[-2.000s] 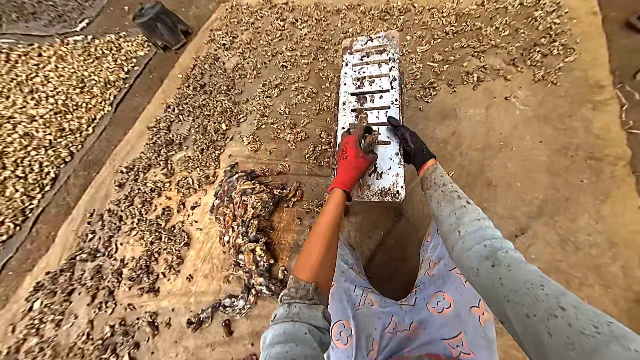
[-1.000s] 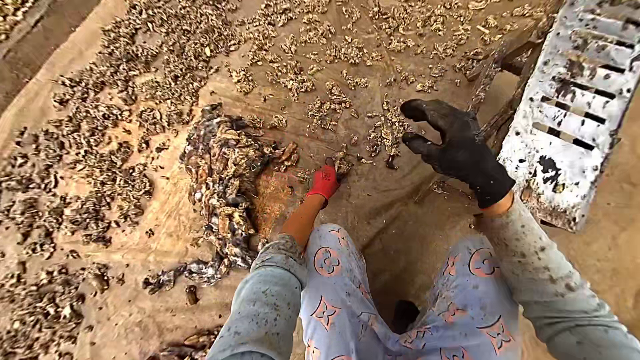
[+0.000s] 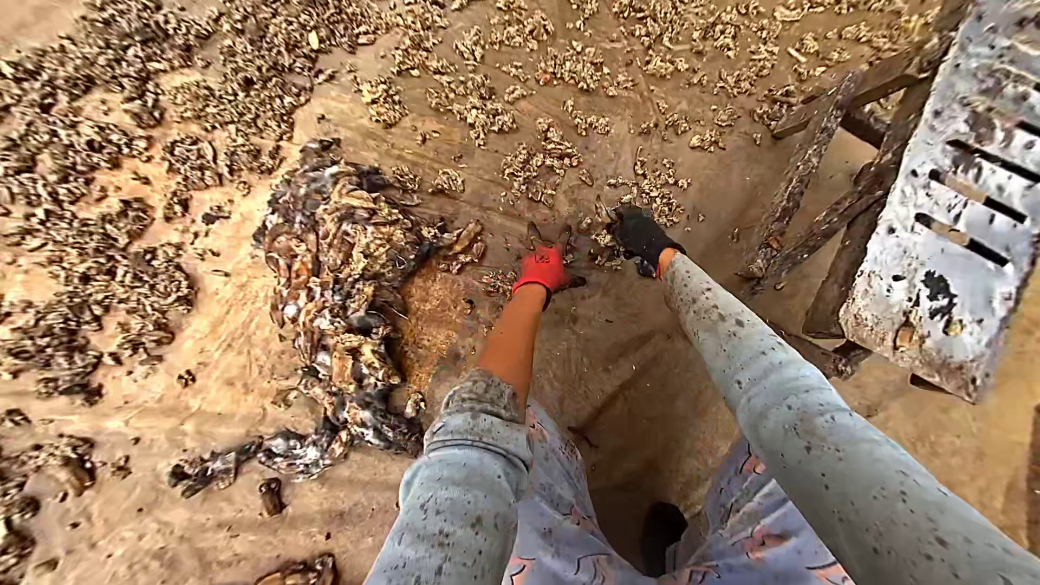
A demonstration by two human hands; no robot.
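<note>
My left hand (image 3: 546,264), in a red glove with dark fingertips, reaches down to the tarp with its fingers spread. To its right, my right hand (image 3: 642,236) in a black glove bends over small brown scraps (image 3: 605,248) on the ground; its fingertips are partly hidden, so I cannot tell whether it grips any. Just beyond it lies a loose clump of pale brown pieces (image 3: 654,191). Left of my red glove is a heap of wet, dark and brown shriveled matter (image 3: 341,276), its exact kind unclear.
At the right, a white slotted board (image 3: 934,268), stained dark, rests on a rough wooden frame (image 3: 800,179). Many small brown pieces (image 3: 73,146) are spread over the tan tarp (image 3: 236,366) at the left and far side. My dark shoe shows between my legs.
Both hands were at the slotted board two seconds ago; now they are low over the tarp. Since one second ago my right hand has come down beside my left. The view has shifted and tilted.
</note>
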